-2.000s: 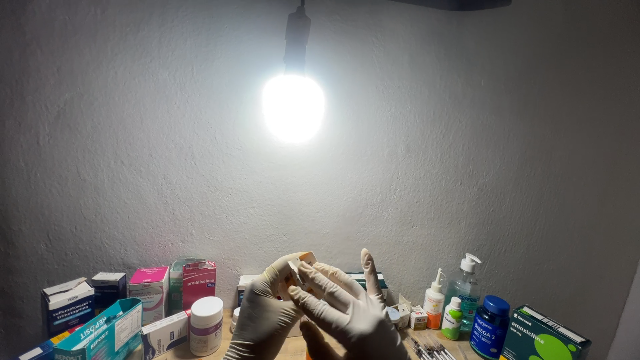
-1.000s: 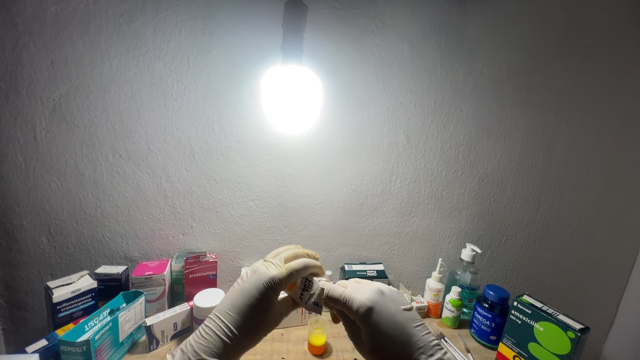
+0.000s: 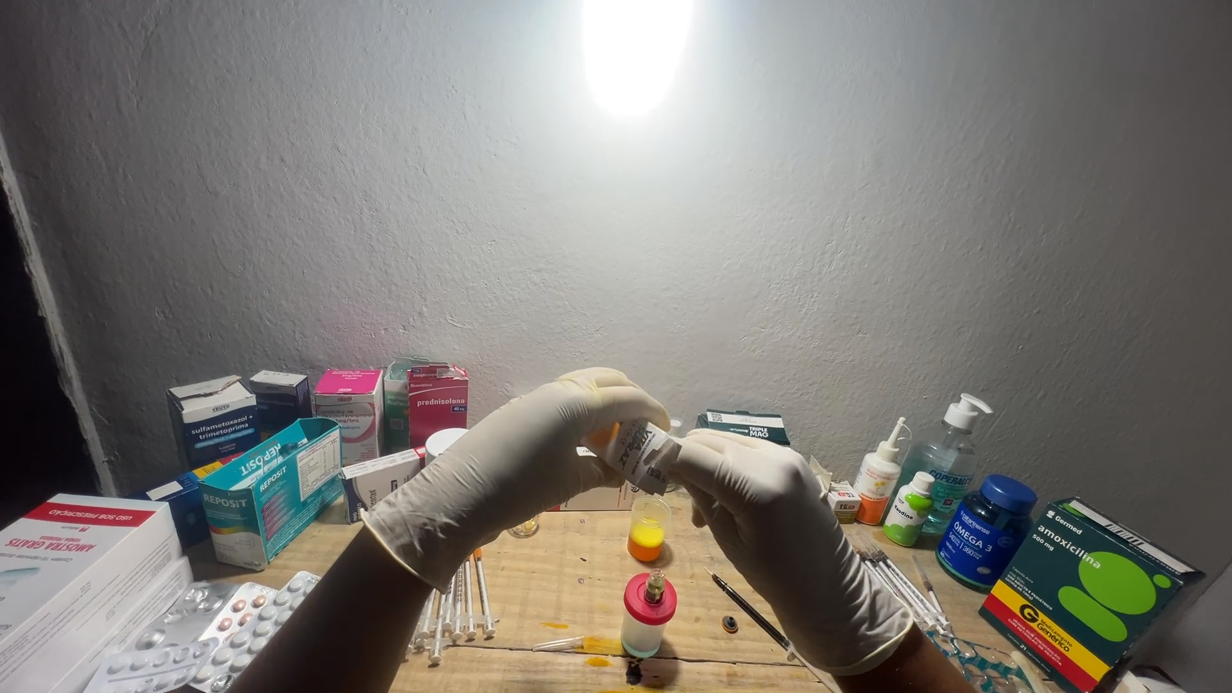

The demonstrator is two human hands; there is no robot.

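Observation:
Both hands wear pale latex gloves and meet above the wooden table. My left hand grips a small labelled packet, white and orange, tilted down to the right. The fingertips of my right hand pinch its right end. Below them stands a small clear container with yellow liquid over an orange layer. Nearer to me is a jar with a red lid, a small glass vial on top of it. My fingers hide part of the packet.
Medicine boxes and blister packs crowd the left. Several syringes lie beside my left forearm, others on the right. A pump bottle, a blue supplement bottle and an amoxicillin box stand right. A black pen-like tool lies near my right wrist.
The view has tilted down, showing more of the table. My fingers, spread two seconds ago, are now closed around the packet.

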